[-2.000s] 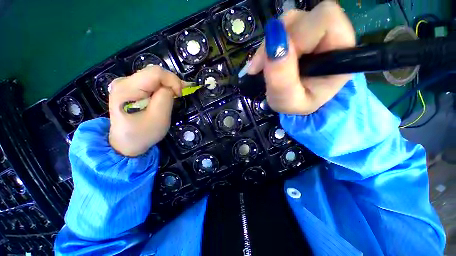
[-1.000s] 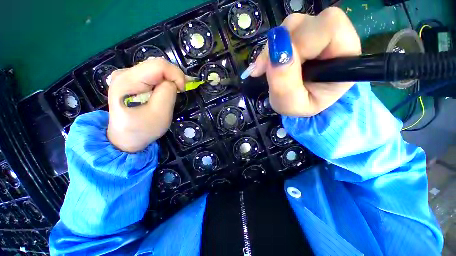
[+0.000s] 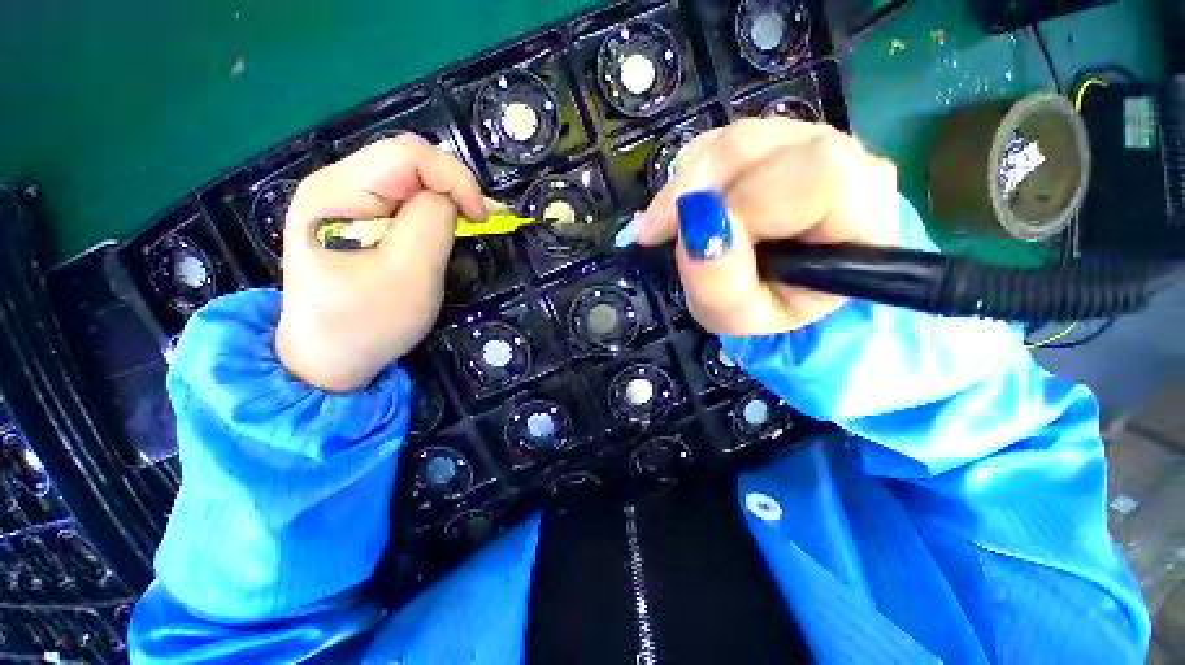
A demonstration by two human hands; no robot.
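Observation:
My left hand (image 3: 370,260) is closed around slim yellow tweezers (image 3: 494,226), whose point reaches the round component (image 3: 561,212) in a pocket of the black blister tray (image 3: 526,269). My right hand (image 3: 767,221) grips the black handle of the soldering iron (image 3: 864,270) from the right. The iron's tip end is dark and hard to see near the same component; I cannot tell if it touches. Other pockets of the tray hold black round components with pale centres.
A round brown-grey pot (image 3: 1037,166) with silvery bits stands at the upper right on the green mat (image 3: 169,91). A black box (image 3: 1144,130) with a yellow-green wire is beside it. Stacked black trays (image 3: 59,351) are at the left. The iron's cable runs right.
My right hand and the iron's handle have moved down, showing more of the pot and upper tray. My left hand with the tweezers stays at nearly the same place.

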